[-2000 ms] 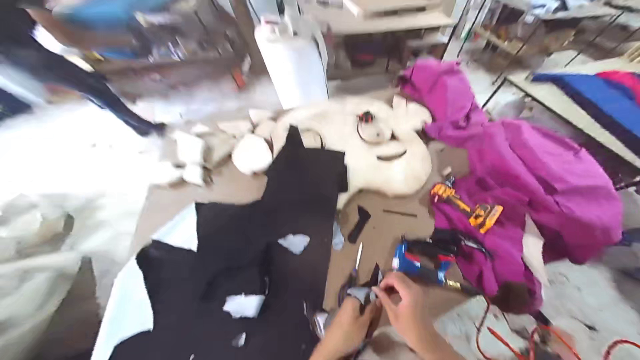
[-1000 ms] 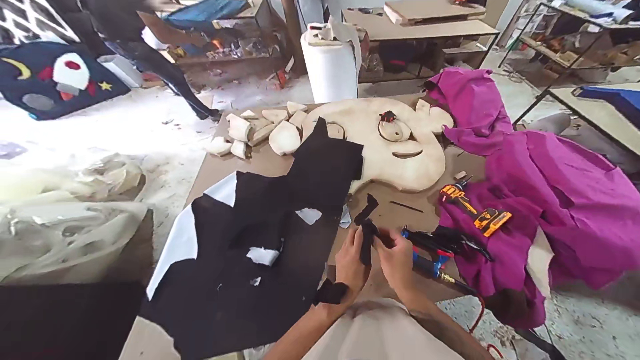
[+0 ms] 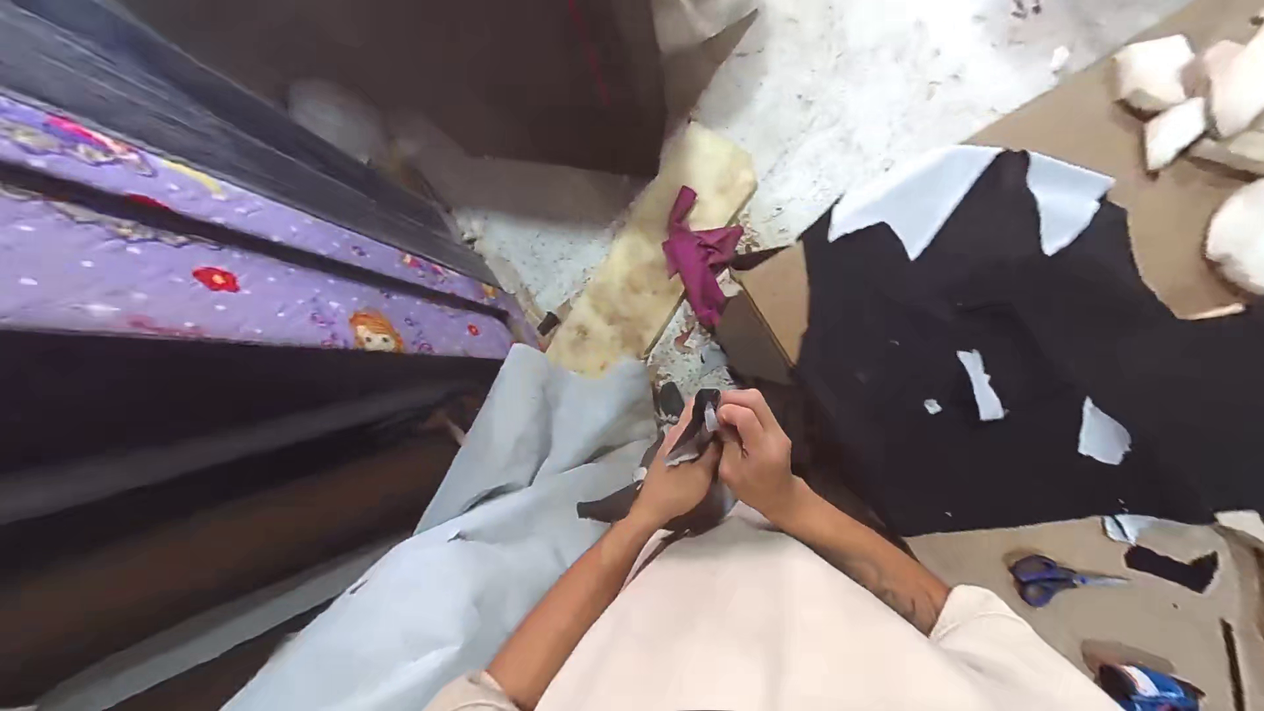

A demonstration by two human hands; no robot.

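My left hand [image 3: 679, 479] grips a small black fabric piece [image 3: 703, 420] with a pale grey backing, close in front of my body. My right hand [image 3: 755, 449] pinches the same piece from the right, its fingers closed on the edge. A dark strip [image 3: 607, 506] sticks out below my left hand. To the right lies a large sheet of black fabric [image 3: 948, 306] with pale backing showing at its folded corners and several light scraps on it. Blue-handled scissors [image 3: 1042, 579] and a black scrap [image 3: 1173, 568] rest on the brown board [image 3: 973, 568].
Light grey sheeting [image 3: 464, 583] drapes at my left, beside stacked purple printed panels [image 3: 247, 286]. Yellowish foam [image 3: 632, 276] with magenta cloth [image 3: 699, 252] on it lies ahead. Foam chunks [image 3: 1153, 74] are at upper right, and a blue tool [image 3: 1145, 686] is at lower right.
The view has swung far to the left, bringing the purple panels and grey sheeting into sight. Both hands still hold dark fabric, now over the side of the board instead of above it.
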